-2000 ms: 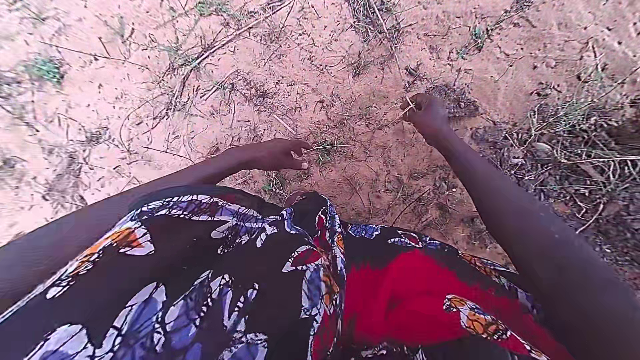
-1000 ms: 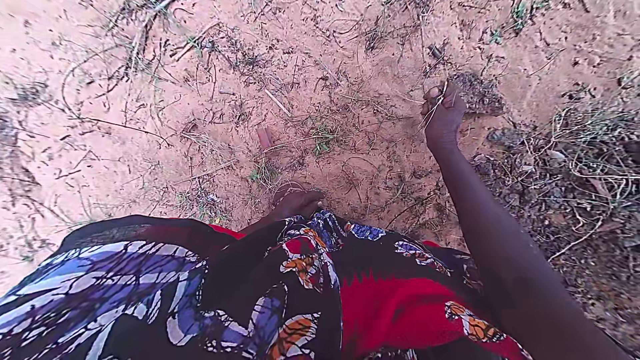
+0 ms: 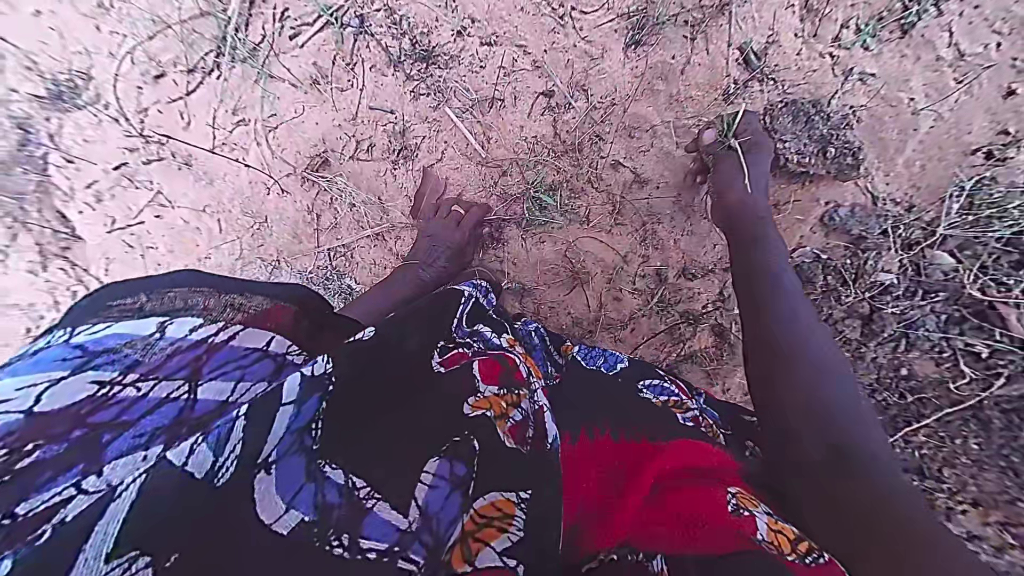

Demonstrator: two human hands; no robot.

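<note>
My left hand (image 3: 450, 236), with a ring on one finger, is low over the sandy ground, its fingers bent down. Its fingertips are beside a thin stem that runs toward a small green weed (image 3: 544, 196); whether they grip it cannot be told. Just beyond the knuckles is a flat reddish-brown piece (image 3: 428, 194), of unclear material. Farther right, my right hand (image 3: 738, 164) is closed around a few sprigs of grass (image 3: 732, 128), green and pale stems showing above the fist.
A dark clod (image 3: 812, 138) lies right of my right hand. Dry twigs and plant litter (image 3: 944, 320) are heaped along the right side. A pale stick (image 3: 466, 132) lies on the ground above the left hand. Patterned cloth (image 3: 400, 448) over my lap fills the bottom.
My left hand, near the lap cloth one second ago, has moved out to the ground by the reddish-brown piece. My right hand stays closed at the right.
</note>
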